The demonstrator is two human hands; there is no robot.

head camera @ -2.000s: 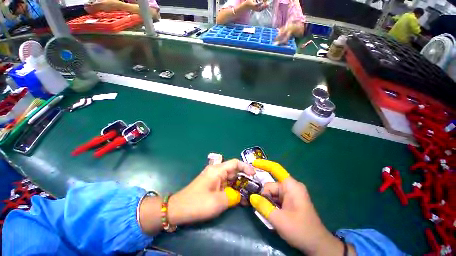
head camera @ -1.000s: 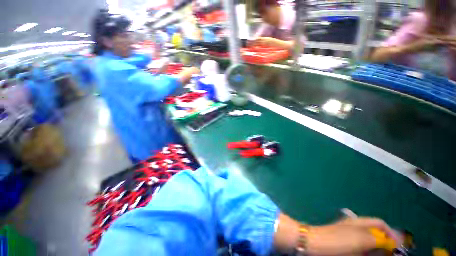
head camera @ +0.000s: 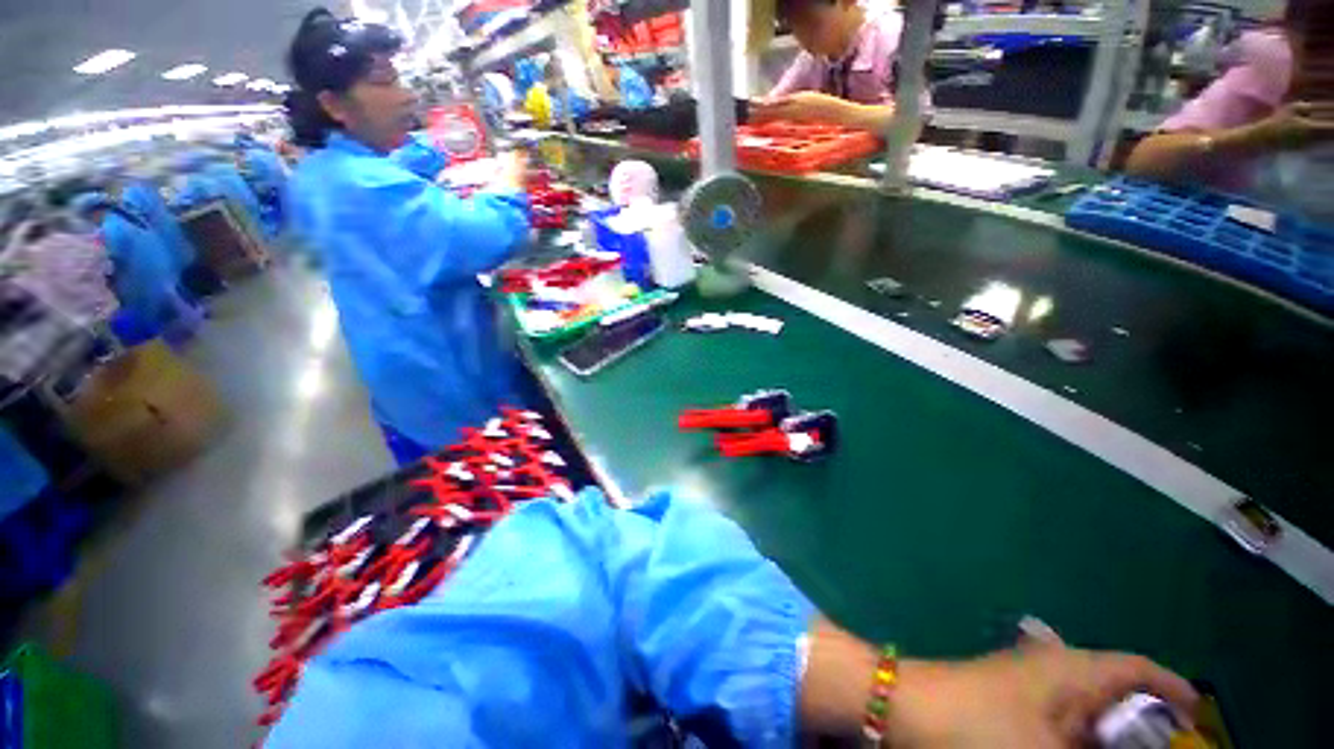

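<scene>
My left hand point(head camera: 1068, 699) is at the lower right, cut off by the bottom edge. Its bent fingers are around a small silvery unit point(head camera: 1138, 723), which is blurred and partly cut off. A yellow patch beside it looks like a finger cot; whose finger it is cannot be told. My right hand cannot be made out. A pale piece point(head camera: 1039, 631) lies just behind my left hand. Two red clamps point(head camera: 749, 430) grip black units on the green mat. A small watch case point(head camera: 1251, 524) lies on the white strip point(head camera: 1083, 407).
A clamp tray point(head camera: 383, 505) heaped with red clamps is at lower left, beside my sleeve. A worker in blue point(head camera: 388, 278) stands beyond it. A phone point(head camera: 615, 344), green basket point(head camera: 563, 334) and fan point(head camera: 720, 220) are behind the clamps. A blue tray point(head camera: 1200, 234) is at upper right.
The view has swung left, bringing in the aisle, blue worker and clamp tray. The solvent bottle and right-hand trays have left the picture. My left hand now appears at the lower right edge.
</scene>
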